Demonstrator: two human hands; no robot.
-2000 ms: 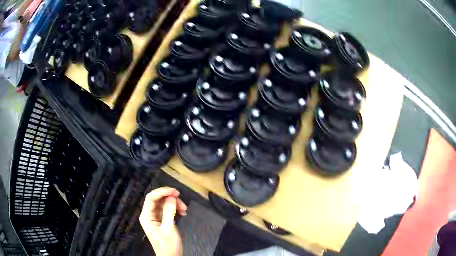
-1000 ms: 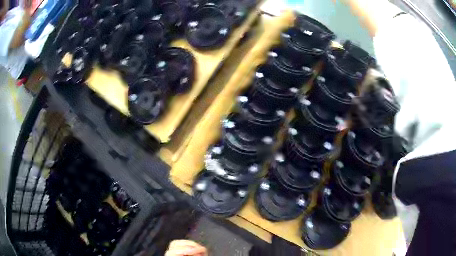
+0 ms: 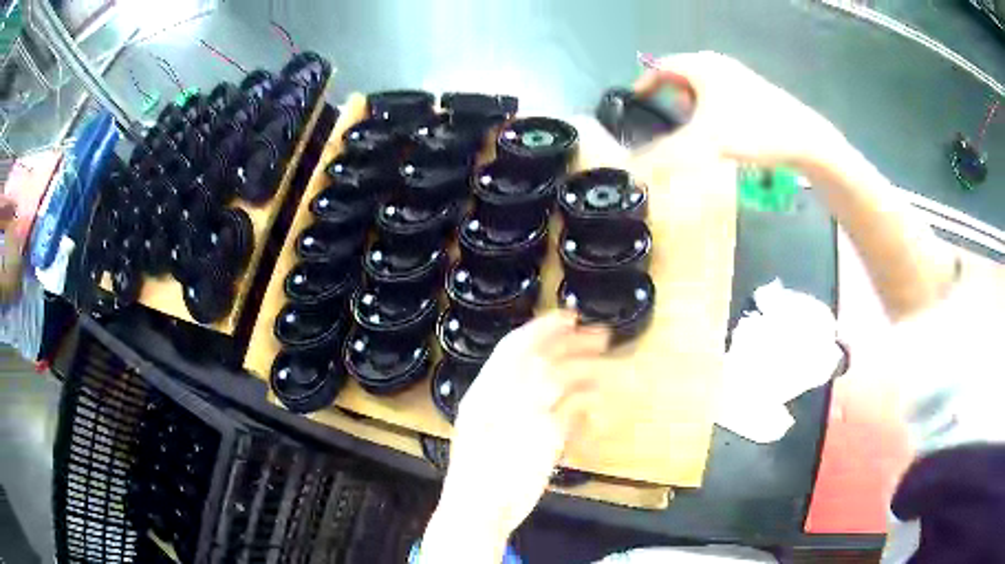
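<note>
Black round housings (image 3: 413, 260) overlap in rows on a cardboard layer sheet (image 3: 672, 364), many showing shiny studs. Two at the back of the right rows show greenish-grey centres. My right hand (image 3: 689, 105), bare, holds a black round housing (image 3: 643, 118) above the sheet's back right; a short red wire shows beside the fingers. My left hand (image 3: 529, 386), bare and slightly blurred, is over the front of the right rows with its fingers apart, next to a housing; it covers part of the rows.
A second sheet of housings (image 3: 209, 165) with thin red wires lies at left. Black plastic crates (image 3: 110, 441) stand below. A crumpled white cloth or paper (image 3: 777, 358), a red mat (image 3: 860, 463) and a green board (image 3: 768, 188) are at right. A wired dark part (image 3: 968, 162) lies beyond the rail.
My left hand has come up from the lower edge over the rows. My right hand has moved back and left from the right rows and now holds a housing. The camera view has shifted.
</note>
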